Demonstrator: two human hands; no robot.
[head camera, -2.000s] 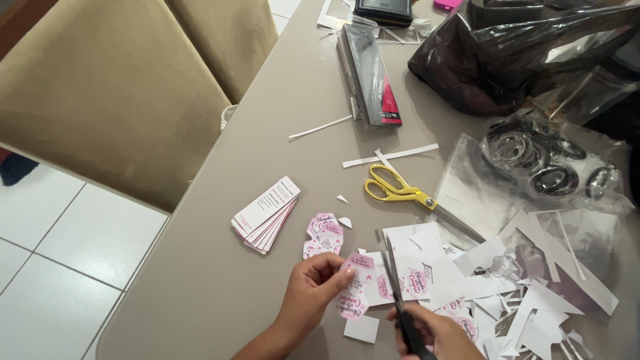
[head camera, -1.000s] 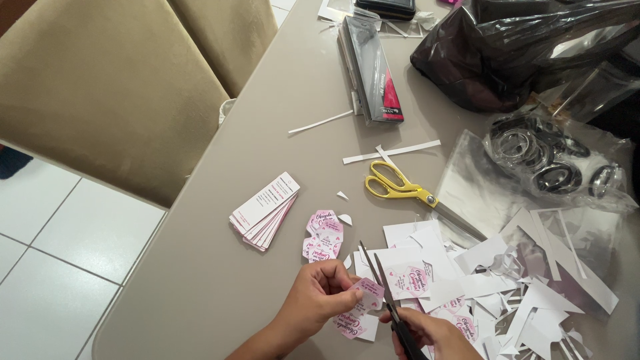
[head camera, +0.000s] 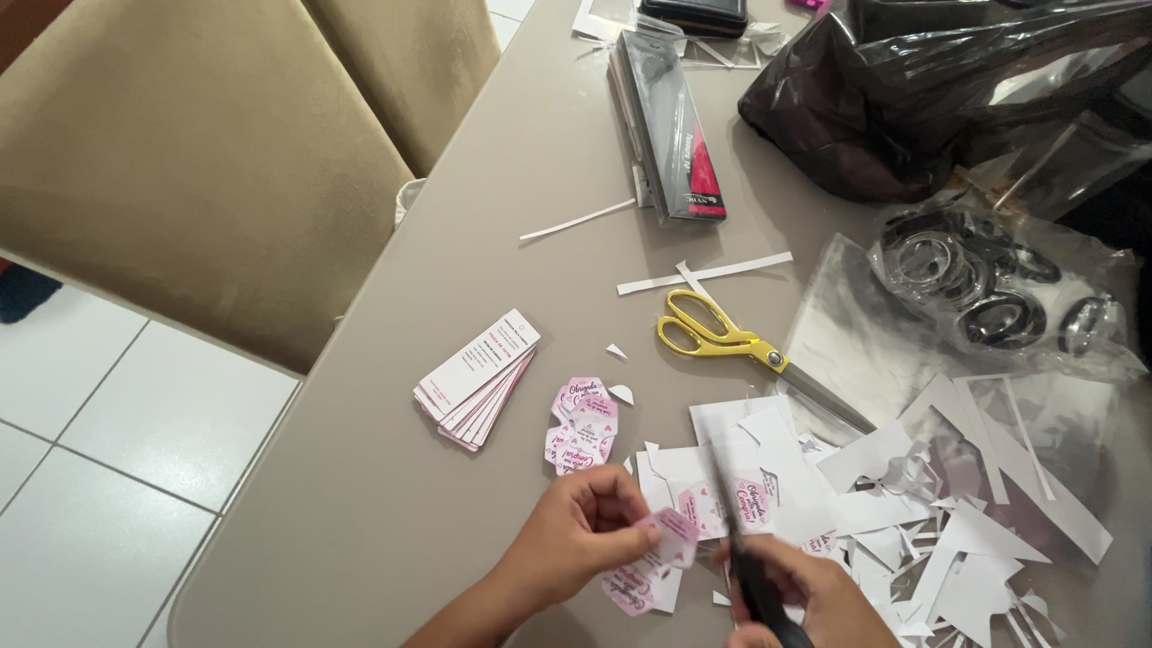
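Between thumb and fingers my left hand (head camera: 576, 540) pinches a pink printed paper cutout (head camera: 670, 537). Beside it, my right hand (head camera: 805, 594) grips black-handled scissors (head camera: 747, 558), whose blades point up and are blurred. The blades are just right of the cutout. Past my left hand lie several overlapping pink cutouts (head camera: 585, 423), with a fanned stack of printed cards (head camera: 477, 373) to their left. White paper sheets (head camera: 742, 441) with pink prints lie beyond the scissors. Yellow-handled scissors (head camera: 720, 337) rest farther back on the table.
Paper scraps (head camera: 954, 558) are heaped at the right. Behind them are a clear bag of black rings (head camera: 981, 279) and a black plastic bag (head camera: 846, 117). A clear package (head camera: 675, 135) and paper strips (head camera: 706, 273) lie farther back. Beige chairs (head camera: 198, 162) adjoin the table's left edge.
The black-handled scissors have turned more upright than one second ago. The cutout in my left hand is held at a different angle.
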